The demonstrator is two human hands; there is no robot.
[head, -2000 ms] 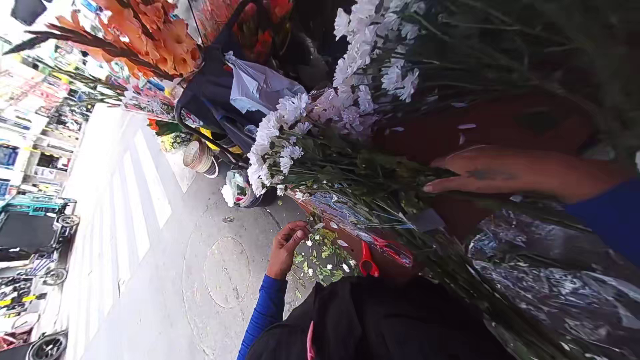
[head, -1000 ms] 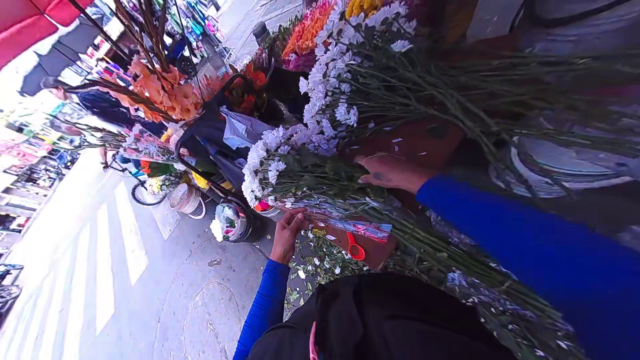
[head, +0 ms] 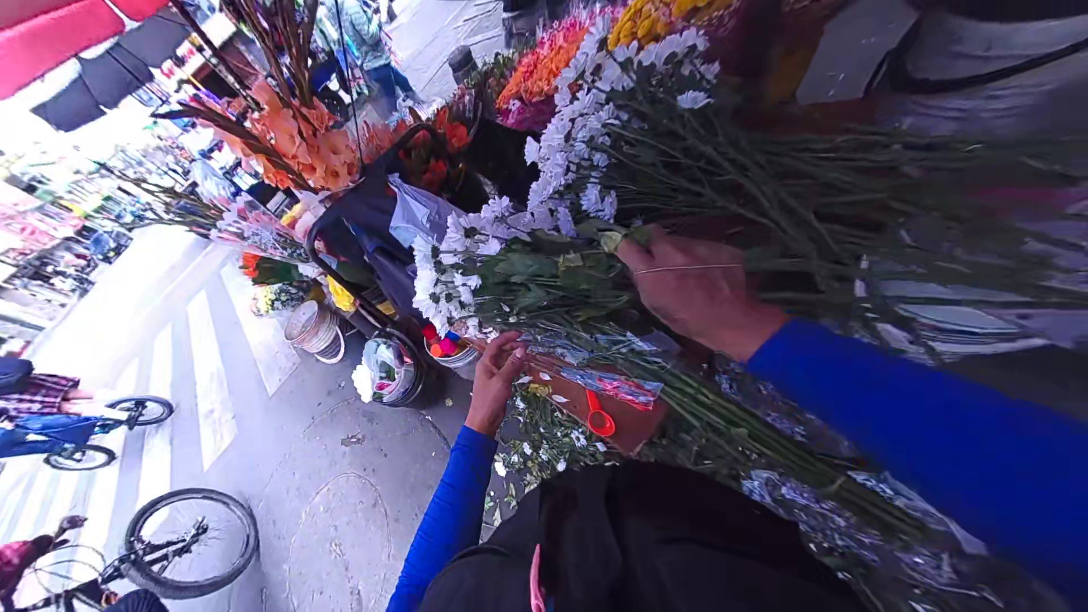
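A bunch of white daisy-like flowers (head: pixel 450 272) lies across the middle, its long green stems (head: pixel 748 425) running to the lower right. My right hand (head: pixel 688 285) is on the bunch's upper side, its fingertips closed around a leafy stem (head: pixel 608 240); a thin pale strand crosses the back of the hand. By the lower edge of the blossoms is my left hand (head: pixel 495 382), fingers bent; its grip is unclear. An orange-red ring handle (head: pixel 600 418), apparently of scissors, lies on a brown surface (head: pixel 633 429), next to a pink and blue item in clear plastic (head: pixel 616 384).
More white flowers (head: pixel 578 119) lie beyond my right hand. Peach gladioli (head: pixel 297 140) and a dark stroller-like cart (head: pixel 365 229) stand at the upper left. Buckets (head: pixel 314 331) are on the pavement. Cut leaves and petals (head: pixel 544 442) lie below the brown surface. Bicycles (head: pixel 191 544) are at the left.
The view has shifted. A leafy stem now shows at my right fingertips, where none was plain a second ago. Bicycles and riders have come into view at the lower left.
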